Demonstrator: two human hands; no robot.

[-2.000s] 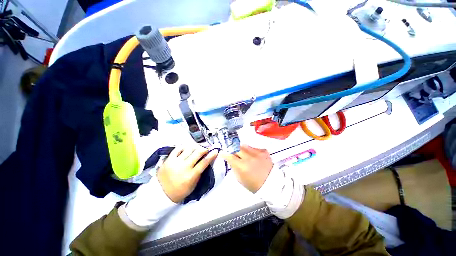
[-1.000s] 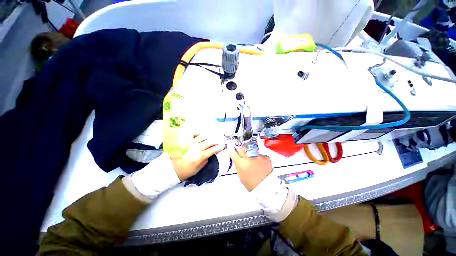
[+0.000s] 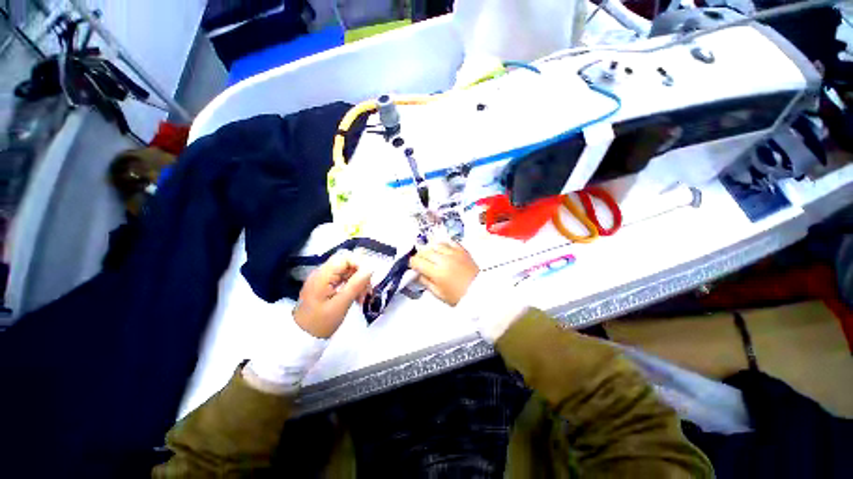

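Observation:
A large navy garment piece (image 3: 281,178) lies heaped left of the needle and hangs over the table's left side. Pale lining with a dark strip (image 3: 372,246) runs from it toward the presser foot (image 3: 426,217). A small navy piece (image 3: 389,288) lies folded in front of the foot, between my hands. My left hand (image 3: 330,295) has its fingers bent at the left edge of this piece; whether it grips the cloth is unclear. My right hand (image 3: 444,268) holds the piece's upper right end close to the foot.
The white sewing machine (image 3: 505,122) stands behind the hands. Red shears (image 3: 561,217) and a pink and blue tool (image 3: 545,268) lie right of the needle. An orange lamp neck (image 3: 342,140) bends down at the left. A measuring tape (image 3: 599,309) runs along the table's front edge.
The view has shifted. My left hand has drawn back from the foot toward the front left. The small navy piece now shows as a narrow fold between the hands.

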